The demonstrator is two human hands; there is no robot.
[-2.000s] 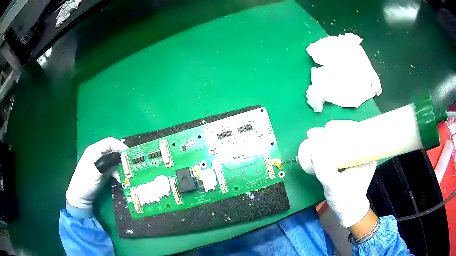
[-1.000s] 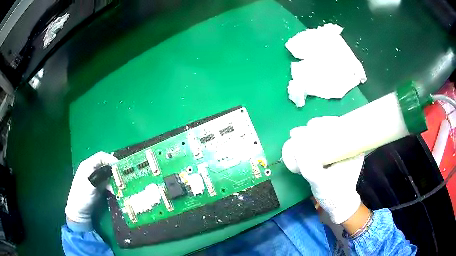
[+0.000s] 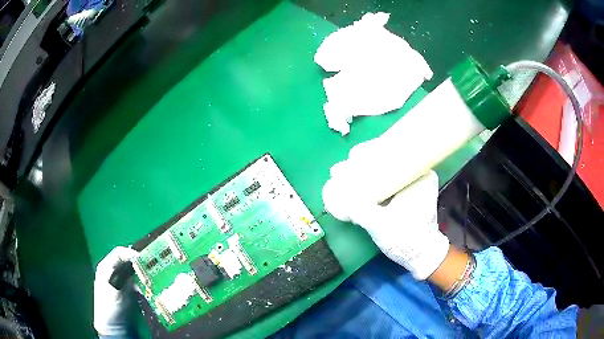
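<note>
A green circuit board (image 3: 228, 242) lies tilted on a black foam pad (image 3: 291, 281). White patches and a black block (image 3: 206, 271) show on it. My left hand (image 3: 118, 291), in a white glove with a black finger cot, holds the board's left end. My right hand (image 3: 387, 208), white-gloved, is closed around a fat translucent glue syringe (image 3: 434, 129) with a green cap (image 3: 480, 91). The thin needle (image 3: 320, 215) points at a yellow part near the board's right edge. Whether the tip touches is too small to tell.
A crumpled white cloth (image 3: 374, 69) lies beyond the syringe on the green mat (image 3: 192, 132). A clear-grey air hose (image 3: 580, 126) loops from the cap past a black crate (image 3: 530, 198) and a red surface (image 3: 593, 142) at the right. A dark edge runs along the upper left.
The whole view has turned and shifted, so board, cloth and syringe appear further left and more steeply tilted. My right hand still holds the syringe at the board's right edge. My left hand stays at its left end.
</note>
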